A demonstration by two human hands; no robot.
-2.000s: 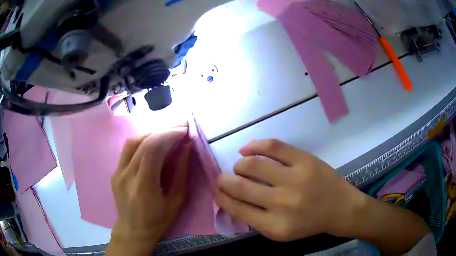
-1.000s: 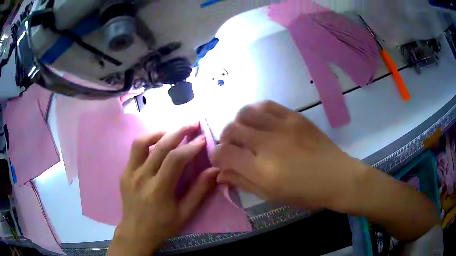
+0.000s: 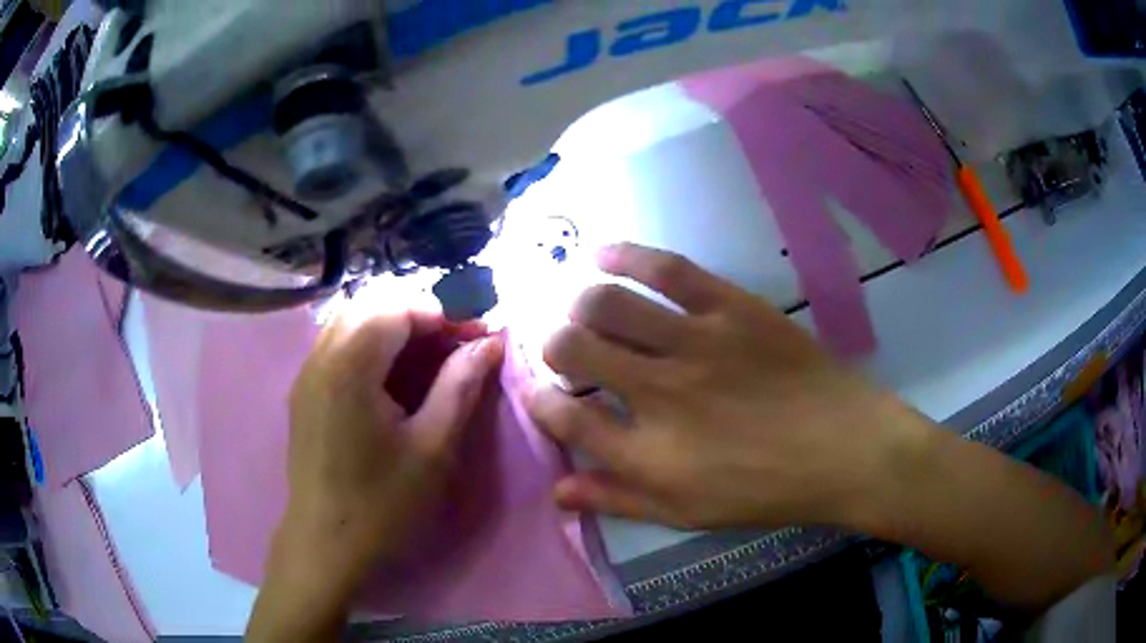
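Observation:
A large pink cut panel (image 3: 496, 528) lies on the white machine table with a narrow folded strip along its right edge. My left hand (image 3: 377, 415) rests on the panel and pinches its edge between thumb and fingers just below the presser foot area. My right hand (image 3: 704, 402) is beside the strip edge, fingers curled and partly spread; whether its fingertips hold the strip is unclear. The sewing machine head (image 3: 465, 75) is above. A dark round attachment (image 3: 465, 291) hangs under it. The needle is lost in bright glare.
Pink strips (image 3: 829, 270) lie fanned at right, beside an orange-handled tool (image 3: 993, 232) and a small metal part (image 3: 1056, 173). More pink panels (image 3: 78, 364) lie at left. A curved ruled table edge (image 3: 754, 548) and a teal basket (image 3: 1068, 452) are at lower right.
The view has tilted, showing more of the machine head. My left hand has moved up along the edge towards the machine and pinches there. My right hand has moved up and its fingers have spread somewhat.

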